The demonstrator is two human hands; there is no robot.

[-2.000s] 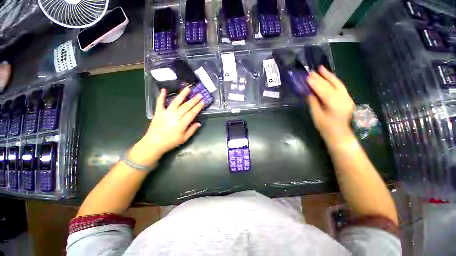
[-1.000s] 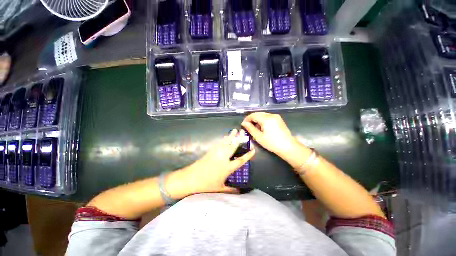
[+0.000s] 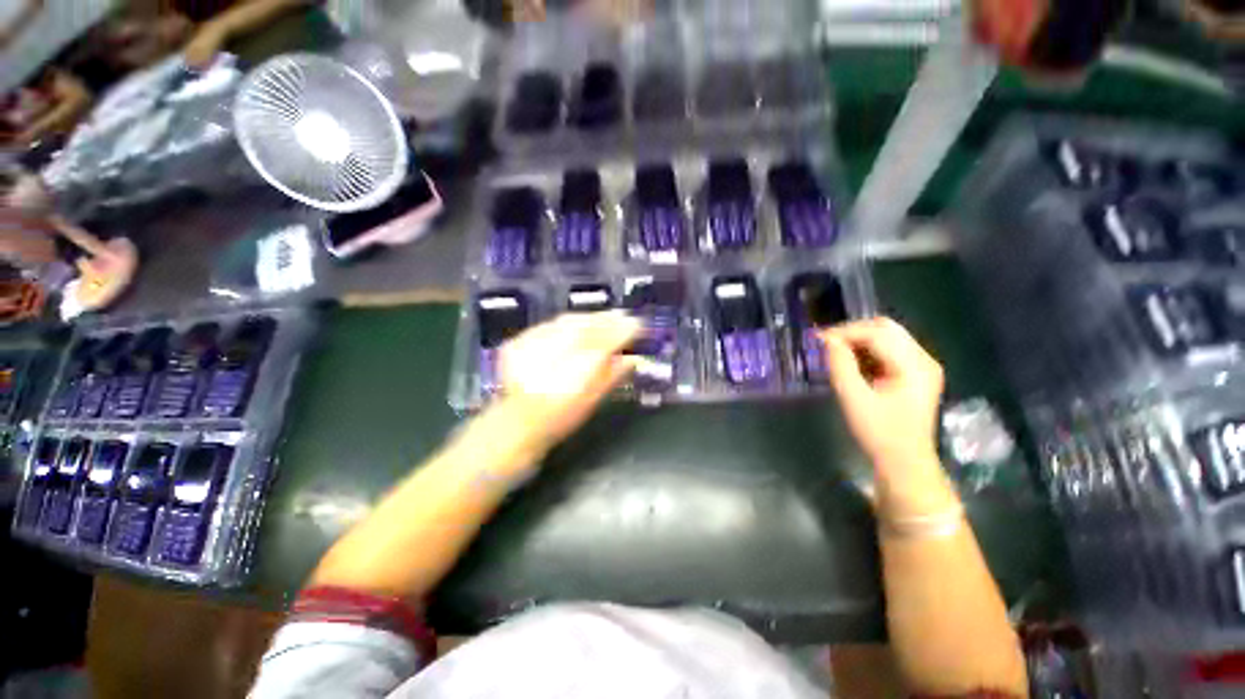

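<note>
A clear blister tray lies on the dark green bench with purple keypad phones, keys up, in two rows of pockets. My left hand is over the front row, its fingertips at the left edge of the middle phone; blur hides whether it grips it. That hand partly covers the two left front phones. My right hand is at the tray's front right corner, fingertips bent together beside the rightmost front phone. Whether it pinches anything cannot be told.
A second tray of phones lies left. Tall stacked trays stand right, beside crumpled clear film. A white fan and pink-cased smartphone stand back left. A far tray lies beyond. A grey post and another person's hand show.
The phone that my left hand held near my body is gone from there, and the empty middle front pocket now has a phone. Both hands have moved forward to the tray. The view has tilted up.
</note>
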